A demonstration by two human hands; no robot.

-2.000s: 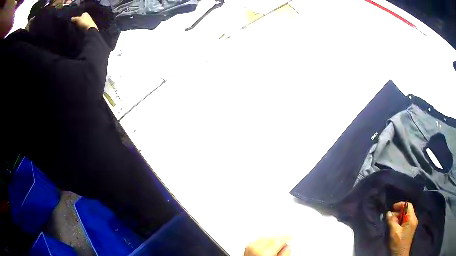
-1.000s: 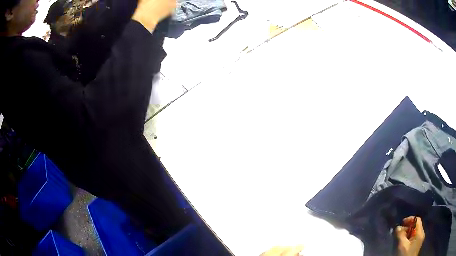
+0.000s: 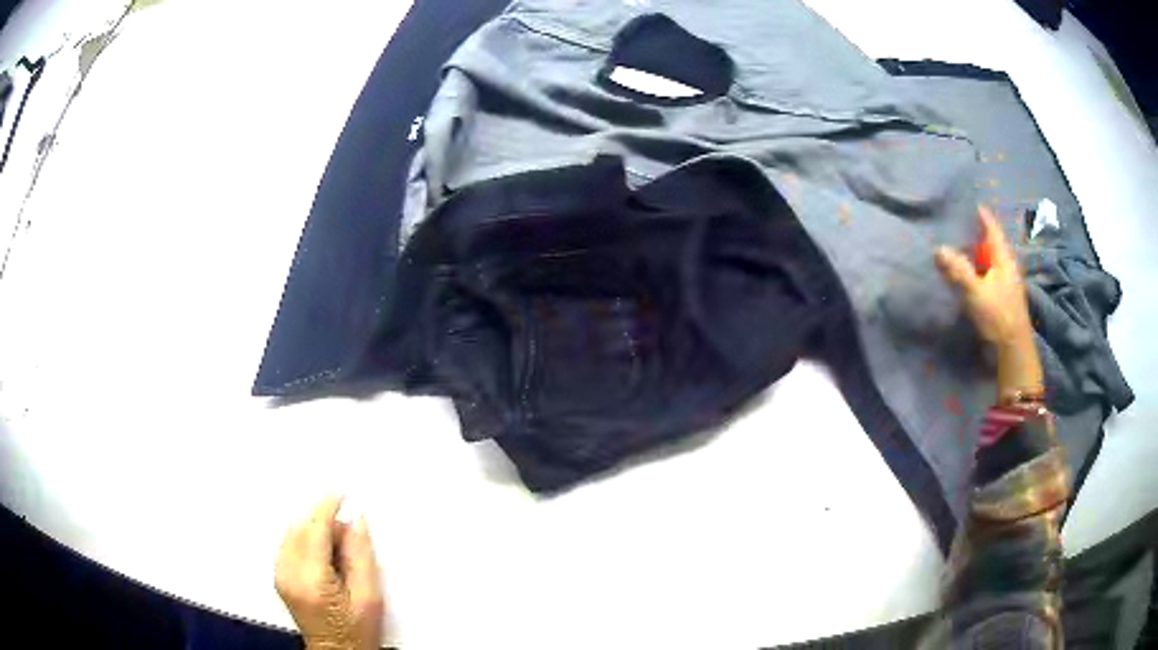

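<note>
A denim garment [image 3: 889,241] lies spread on the white table, grey inside up and dark navy outer face folded over at the left and middle. My right hand [image 3: 997,298] is over the grey inside at the right, closed around small orange snips [image 3: 983,253]; the blades are not clear. My left hand [image 3: 330,574] is at the table's near edge, away from the garment, fingers curled with fingertips close together; whether it holds anything cannot be told.
The white worktable [image 3: 153,419] curves around the view. A dark-rimmed opening [image 3: 667,64] shows white table through it. A small white tag [image 3: 1044,218] lies beyond my right hand. A dark thin object [image 3: 19,102] is at the far left.
The view has turned right, so the garment now fills the middle and the coworker and blue bins are gone from view. My right hand has moved off the dark cloth onto the grey inside.
</note>
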